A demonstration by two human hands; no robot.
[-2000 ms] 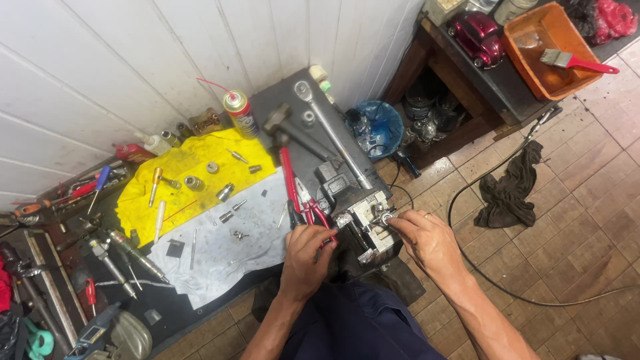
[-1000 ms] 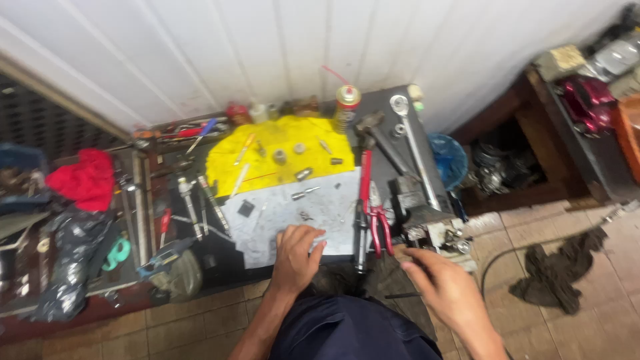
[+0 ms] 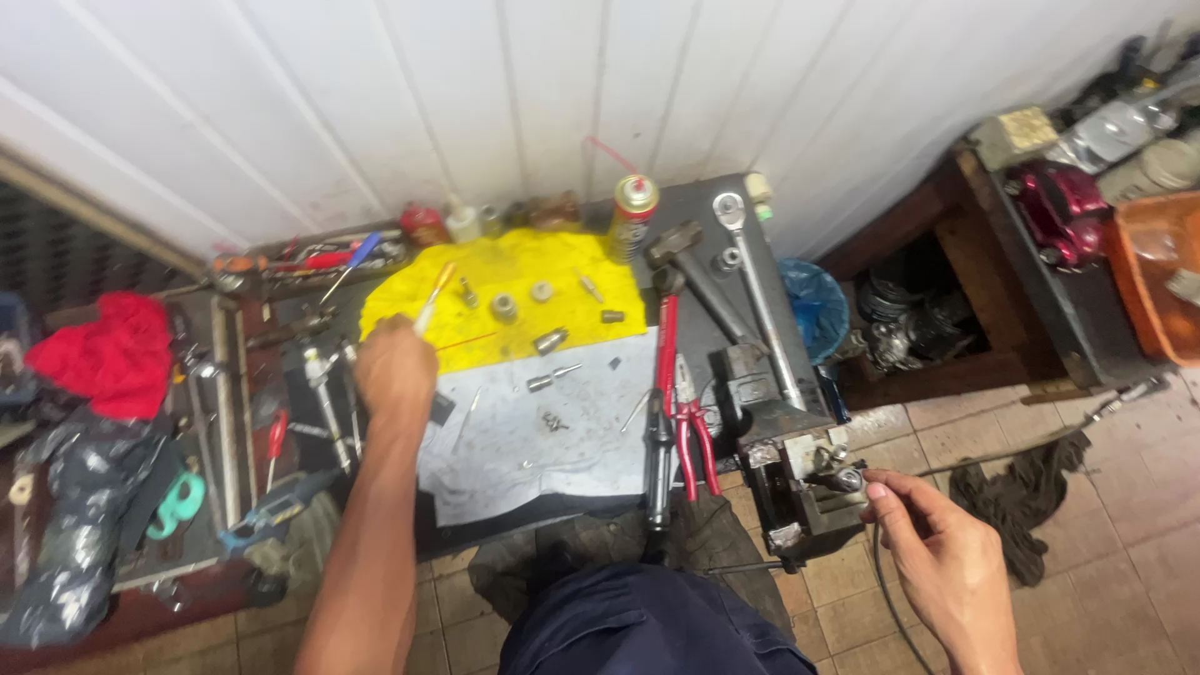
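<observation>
My left hand [image 3: 397, 361] reaches over the left edge of the yellow cloth [image 3: 562, 253], its fingers at a slim tool with an amber handle [image 3: 441, 281]; whether it grips the tool is hidden. My right hand [image 3: 937, 544] has its thumb and forefinger at a small round metal part [image 3: 848, 480] on the bench vise [image 3: 811, 516]. Metal sockets [image 3: 503, 307] and small fittings lie on the yellow cloth. On the grey-white cloth [image 3: 525, 469] are a bit socket [image 3: 541, 382] and small screws [image 3: 554, 422]. Red-handled pliers [image 3: 692, 431] lie left of the vise.
A spray can [image 3: 633, 216], a hammer [image 3: 703, 281] and a ratchet wrench [image 3: 757, 300] are at the bench's back right. Beyond are a blue-lined bin [image 3: 814, 309] and an orange tub [image 3: 1158, 281]. A red cloth [image 3: 108, 356] and loose tools crowd the left. A dark rag [image 3: 1017, 497] lies on the floor.
My left hand has left the vise area, crossed the grey-white cloth and reached the yellow cloth's left edge. My right hand stays by the vise. The view has swung left.
</observation>
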